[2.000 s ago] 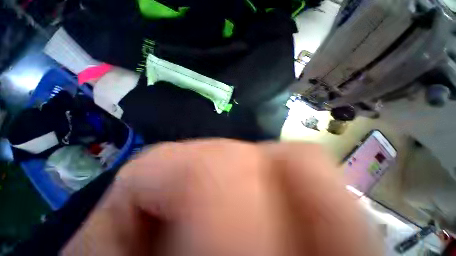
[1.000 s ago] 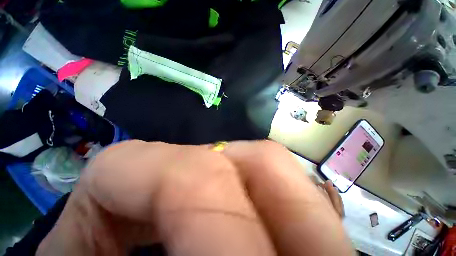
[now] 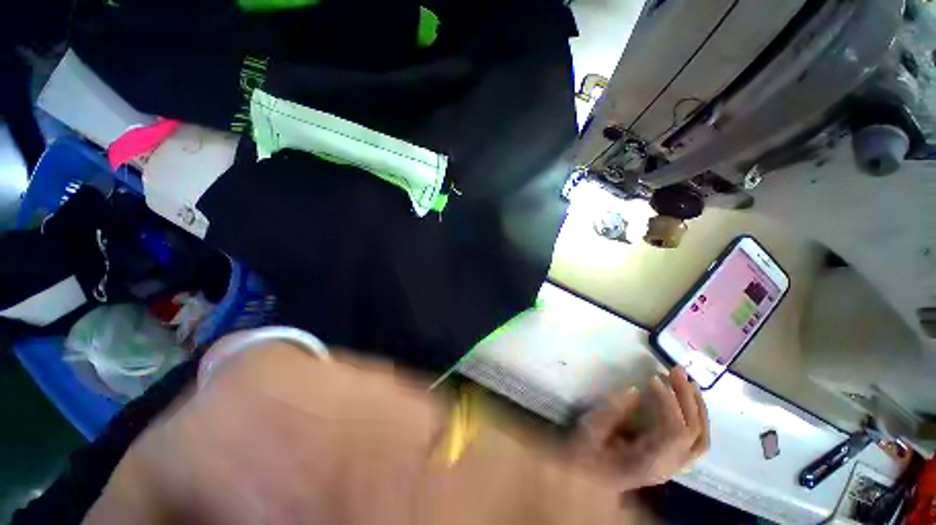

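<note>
Black cloth point(image 3: 339, 246) lies left of the needle area, with a pale green strip point(image 3: 349, 144) stitched across it and a neon green edge at its lower right. A phone point(image 3: 725, 311) with a lit pink screen lies on the machine bed. My left hand point(image 3: 339, 441) is large and blurred close to the camera, with a white bangle and a gold-coloured ring; its fingertips are unclear. My right hand point(image 3: 657, 431) is partly blurred, fingers bent, by the phone's lower end; I cannot tell if it touches the phone or holds anything.
The sewing machine head point(image 3: 759, 92) fills the upper right. A brown round part point(image 3: 665, 232) sits below it. A blue crate point(image 3: 62, 369) with dark cloth and a plastic bag stands left. Black snips point(image 3: 836, 458) and a small plate point(image 3: 770, 444) lie lower right, near red cloth point(image 3: 922, 502).
My left hand has moved lower, uncovering the cloth's lower edge and white table. More of my right hand shows beside the phone. The view has shifted slightly.
</note>
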